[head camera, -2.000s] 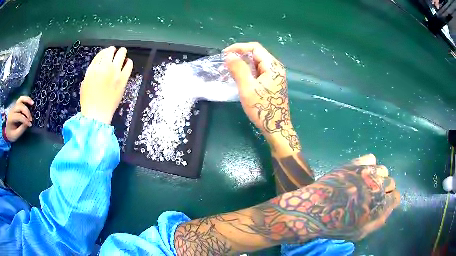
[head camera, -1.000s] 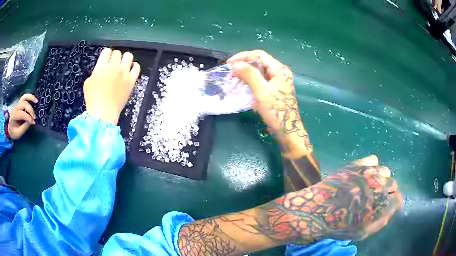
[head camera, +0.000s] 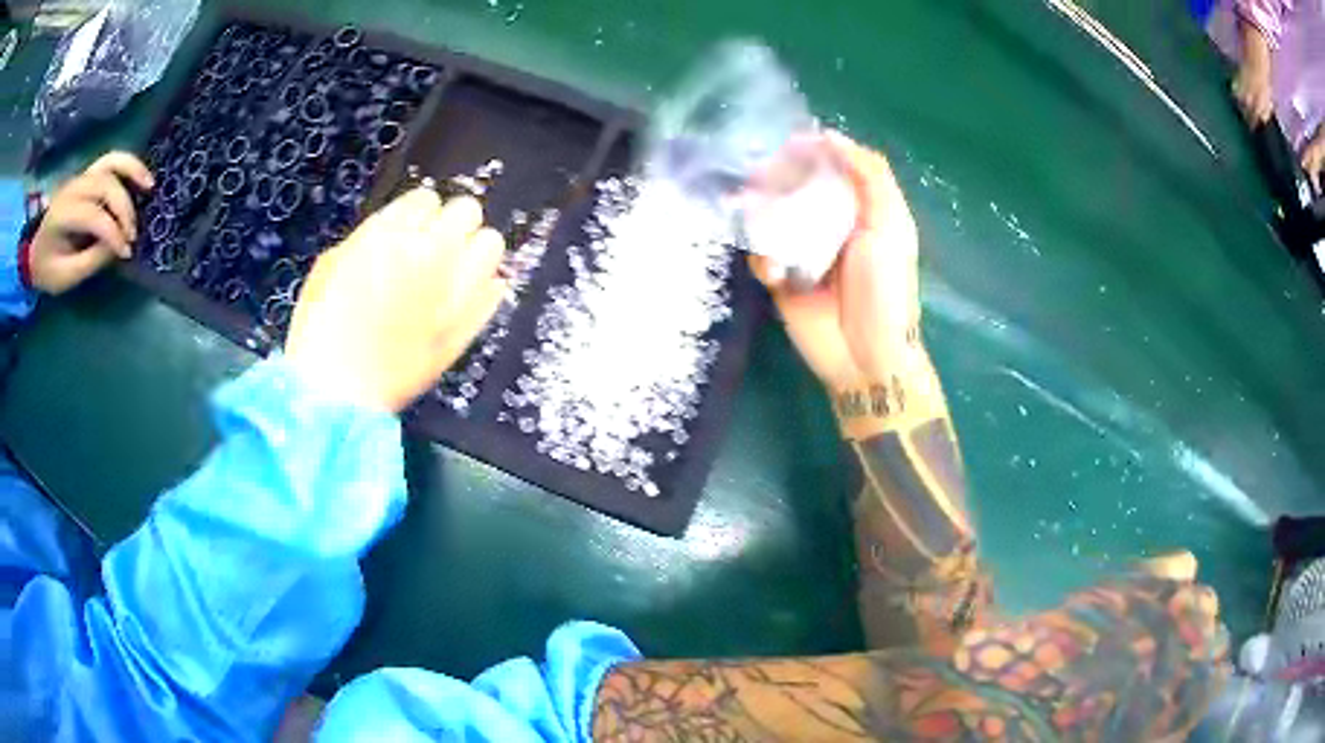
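A black parts tray (head camera: 596, 486) lies tilted on the green bench. Black rings (head camera: 276, 145) fill its left side, clear plastic small parts (head camera: 618, 334) lie heaped in the right compartment, and fewer lie in the middle one. My right hand (head camera: 857, 261) holds a blurred clear plastic bag (head camera: 734, 116) with white content at the tray's upper right edge. My tattooed left forearm crosses the bottom. My left hand (head camera: 1133, 639) is at the lower right, back up, fingers curled; its palm is hidden.
Another person's blue-sleeved hand (head camera: 392, 298) reaches over the middle compartment; their other hand (head camera: 90, 221) is at the tray's left edge. A second clear bag (head camera: 109, 58) lies upper left. A fan-like grille (head camera: 1298, 610) stands at the right edge. A person in pink (head camera: 1264, 37) shows upper right.
The view has shifted, so the tray sits further right and more tilted. My right hand has turned, its fingers now around the bag's white part. The other person's hand is lower over the tray.
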